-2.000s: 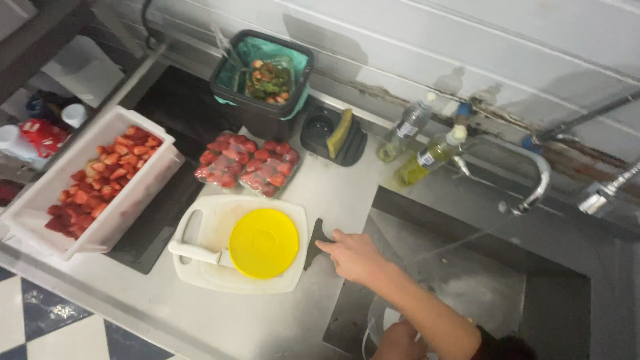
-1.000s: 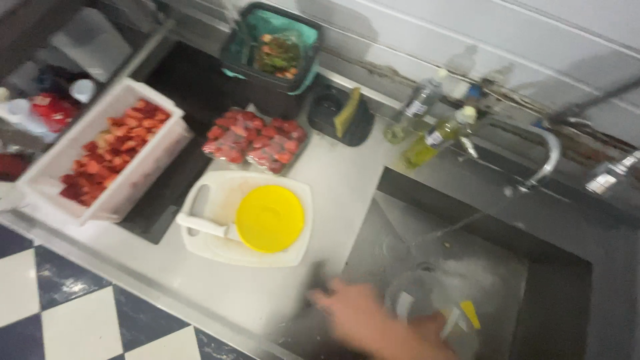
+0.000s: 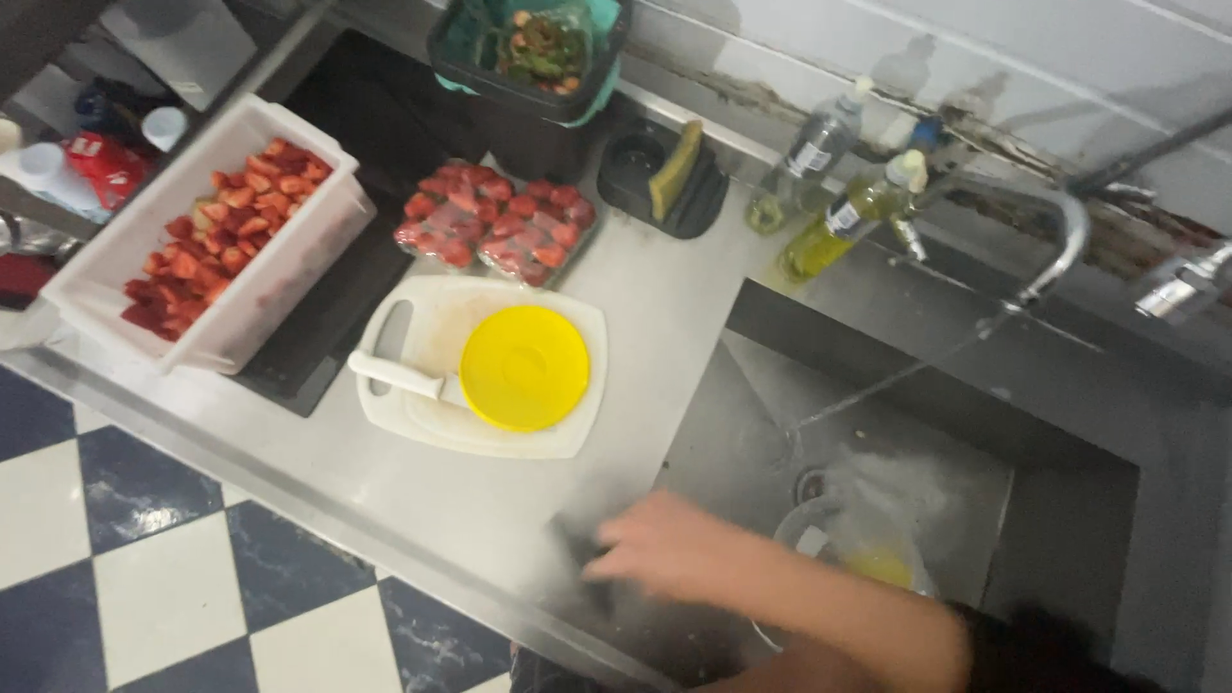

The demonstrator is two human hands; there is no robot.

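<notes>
My right hand [image 3: 654,549] reaches in from the lower right, over the counter beside the sink, blurred by motion. Its fingers are closed on a dark squeegee-like tool [image 3: 583,560], whose blade lies on or just above the steel. Of my left hand [image 3: 794,672] only a strip of skin shows at the bottom edge, under the right forearm. A clear plastic container [image 3: 804,525] sits in the sink beneath the right arm, something yellow near it. Left of the sink, a white cutting board [image 3: 433,318] bears a yellow round lid [image 3: 525,368] and a white-handled knife [image 3: 397,373].
A white tub [image 3: 279,332] of cut strawberries stands left; packed strawberries [image 3: 491,217] lie behind the board. A lined bin [image 3: 510,91], a sponge holder [image 3: 707,207] and two bottles [image 3: 808,144] [image 3: 847,221] line the wall. Water runs from the faucet [image 3: 1073,226] into the sink [image 3: 712,423].
My right hand has moved with the dark tool from beside the cutting board toward the counter's front edge. My left hand, seen over the sink two seconds ago, is now mostly hidden.
</notes>
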